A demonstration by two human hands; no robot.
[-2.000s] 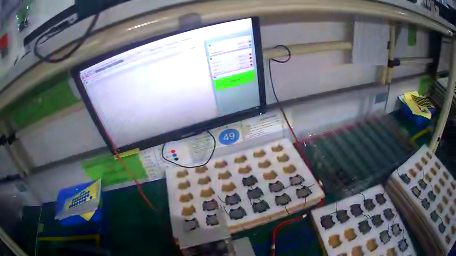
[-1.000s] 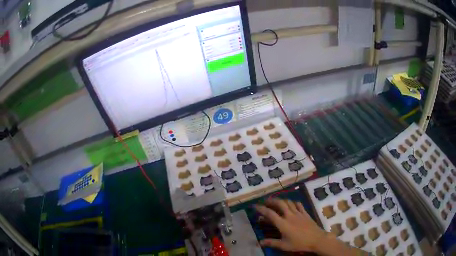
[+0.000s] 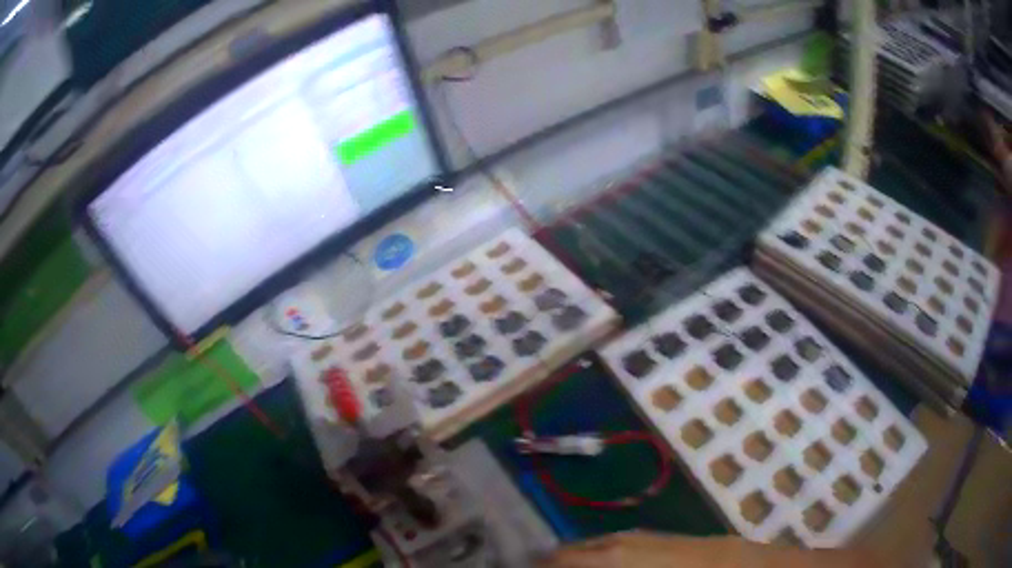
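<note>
The silver metal test fixture (image 3: 427,499) stands at the lower left of centre. Its red clamp handle (image 3: 344,394) points up. A white plug connector (image 3: 572,445) lies on the green mat, right of the fixture, with a looped red cable (image 3: 669,472). My right hand (image 3: 621,551) shows only as a blurred strip of skin along the bottom edge, close to the fixture's right side; its fingers cannot be made out. My left hand is out of the picture. A white foam tray (image 3: 766,416) with dark parts in its upper rows lies to the right.
A foam tray stack (image 3: 510,388) stands behind the fixture, another (image 3: 877,288) at far right. Clear ribbed trays (image 3: 677,227) lie at the back. The blurred monitor (image 3: 266,166) stands above. Blue boxes (image 3: 167,499) are at left and back right. Part of another person seems to show at right.
The view has shifted right and tilted down. The red handle has gone from low to upright. My right hand has moved from the mat beside the fixture to the bottom edge. The monitor's peaked curve no longer shows clearly.
</note>
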